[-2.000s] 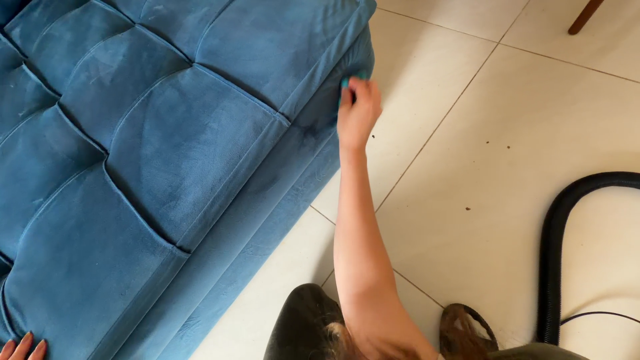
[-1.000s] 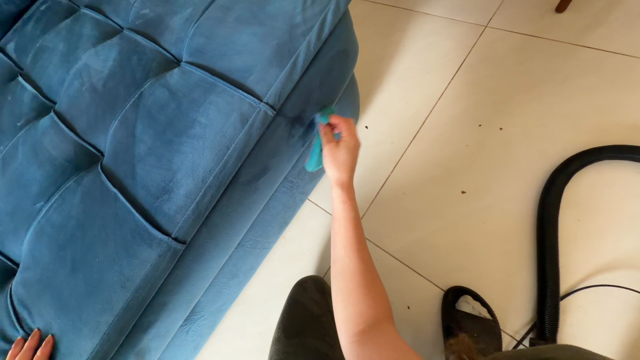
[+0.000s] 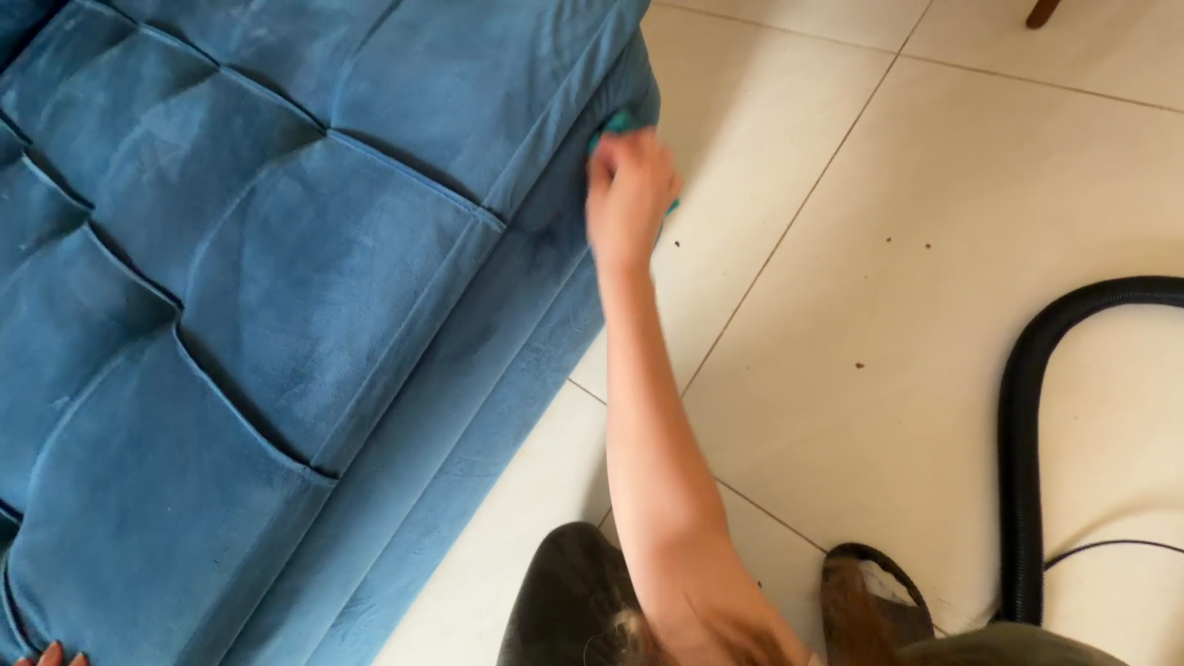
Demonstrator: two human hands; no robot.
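A blue velvety sofa (image 3: 268,268) with a tufted seat fills the left side of the view. My right hand (image 3: 633,190) is closed around a teal cloth (image 3: 622,122), held against the side of the sofa just below the seat edge, close to its far corner. The hand is slightly blurred and covers most of the cloth. At the bottom left edge of the view, only the fingertips of my left hand (image 3: 60,656) show, resting on the seat; the rest of that hand is cut off.
Light floor tiles (image 3: 795,305) bear several small dark crumbs. A black corrugated hose (image 3: 1021,444) curves along the right, with a thin black cable (image 3: 1110,544) beside it. A dark slipper (image 3: 879,601) is near the bottom, and a wooden furniture leg (image 3: 1042,13) stands at the top right.
My right hand with the teal cloth has moved up along the sofa's side toward the far corner since one second ago. Less of my left hand is in view.
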